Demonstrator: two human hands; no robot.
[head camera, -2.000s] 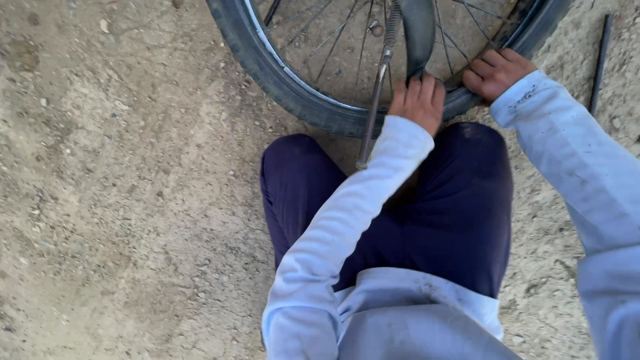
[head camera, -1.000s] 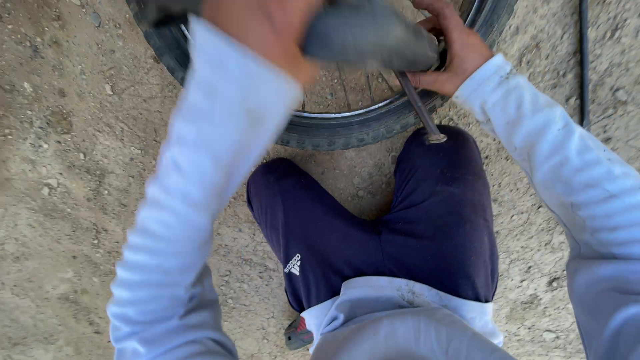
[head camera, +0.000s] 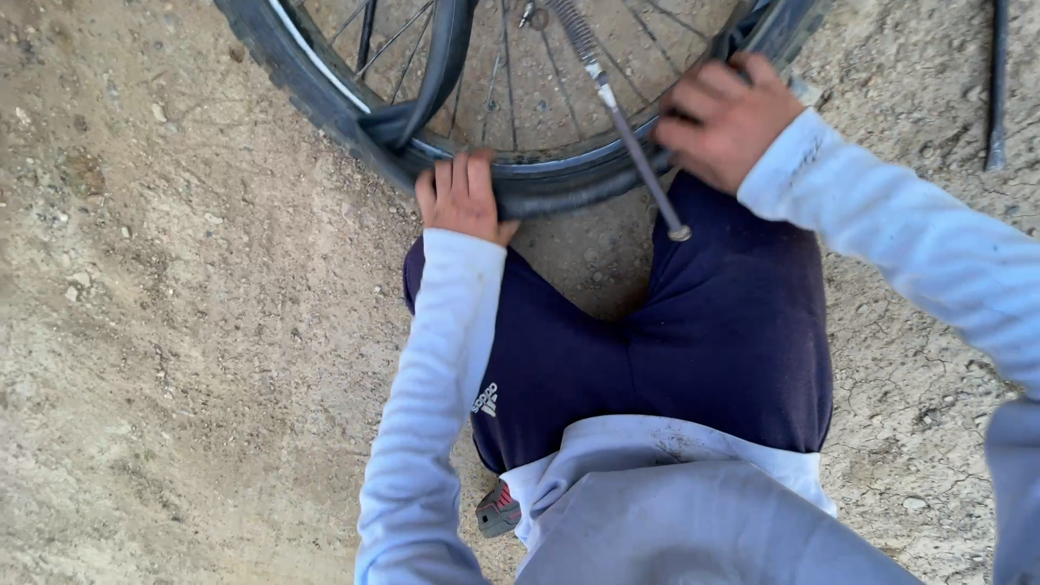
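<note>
A spoked bicycle wheel with a knobby tyre (head camera: 337, 134) lies on the ground before my knees. A black inner tube (head camera: 447, 57) loops over the spokes and runs in at the rim's lower left. My left hand (head camera: 463, 195) grips the tyre's near edge, fingers over the rim side and thumb below. My right hand (head camera: 727, 118) is at the tyre's right part, fingers curled on dark rubber, slightly blurred. A metal rod with a coil spring (head camera: 642, 154) lies across the rim between my hands, its flat end by my right knee.
A dark metal bar (head camera: 997, 85) lies on the dirt ground (head camera: 203, 325) at the upper right. My knees in dark trousers (head camera: 731, 325) are close to the wheel. Part of a grey and red shoe (head camera: 498, 510) shows beside my hip.
My left hand, raised and blurred with dark rubber one second ago, is down on the tyre's near edge. The inner tube's loop now hangs left of the rod.
</note>
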